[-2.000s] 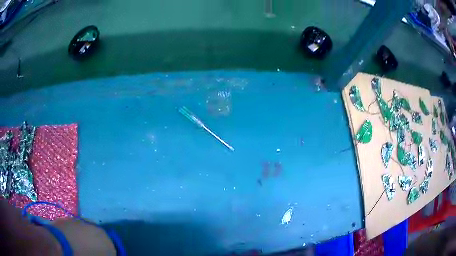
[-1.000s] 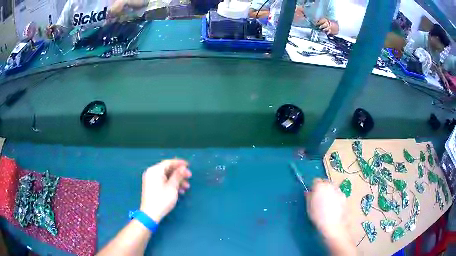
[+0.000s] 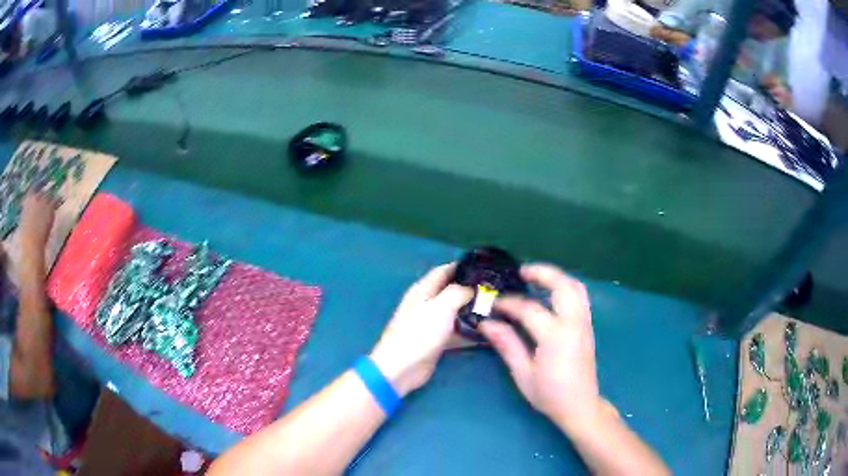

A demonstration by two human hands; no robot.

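A round black housing [image 3: 489,269] is held above the bench between both hands, open side up, with a small yellow-and-white piece [image 3: 484,299] inside. My left hand [image 3: 423,325], with a blue wrist band, grips the housing's left side. My right hand [image 3: 549,339] is at its right side, thumb and fingers at the rim and over the inside. The fingers hide part of the housing. A screwdriver with a green handle [image 3: 700,361] lies on the bench to the right.
Circuit boards [image 3: 158,302] lie piled on pink-red bubble wrap [image 3: 270,321] at left. Another black housing [image 3: 317,148] sits on the green belt [image 3: 446,172]. A cardboard sheet [image 3: 744,437] with wired boards is at right. A person's arm [image 3: 33,279] is at far left. A green post [image 3: 781,265] stands at right.
The view has swung left. Both hands have come together around a black housing. The screwdriver, by my right hand a second ago, now lies apart from it.
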